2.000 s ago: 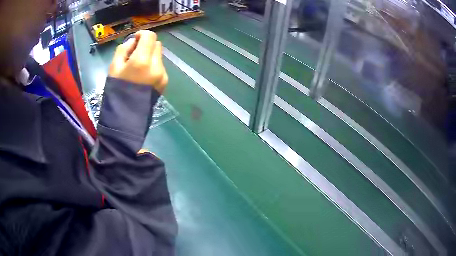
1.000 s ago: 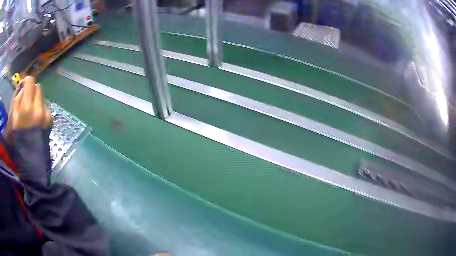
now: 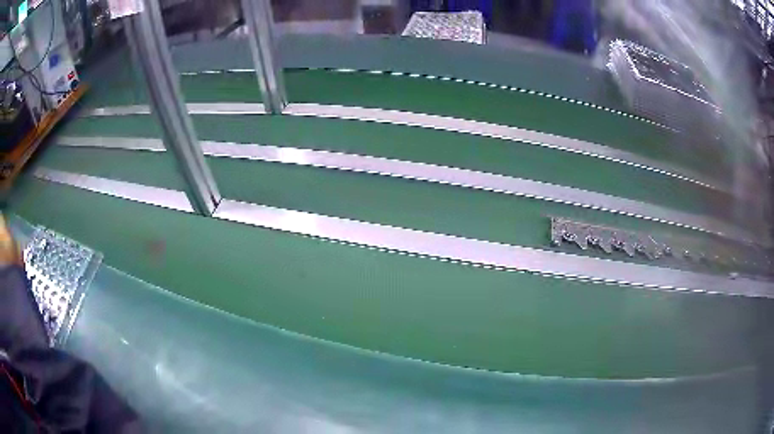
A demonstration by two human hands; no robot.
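Neither of my hands shows. A clear plastic tray [image 3: 58,284] with rows of small pockets lies at the left on the edge of the green-topped bench [image 3: 255,364]. Part of a bare hand [image 3: 8,242], cut off by the left edge, is beside it, above a dark sleeve [image 3: 55,390] with a thin red line. The arm appears to be another person's; what the hand holds is hidden. A long grey toothed row of metal parts [image 3: 607,240] lies between rails on the green conveyor at the right.
Long silver guide rails [image 3: 365,231] run across the green belt. An aluminium post [image 3: 174,110] stands at the near rail, with another post [image 3: 265,55] behind. A pale tray [image 3: 445,27] and a blurred box [image 3: 662,80] are across the belt. Equipment on an orange base [image 3: 42,127] is at the far left.
My view has swung right along the conveyor. The raised hand and dark sleeve have slid to the left edge, and the row of metal parts shows more fully. The scrap of skin at the bottom edge is gone.
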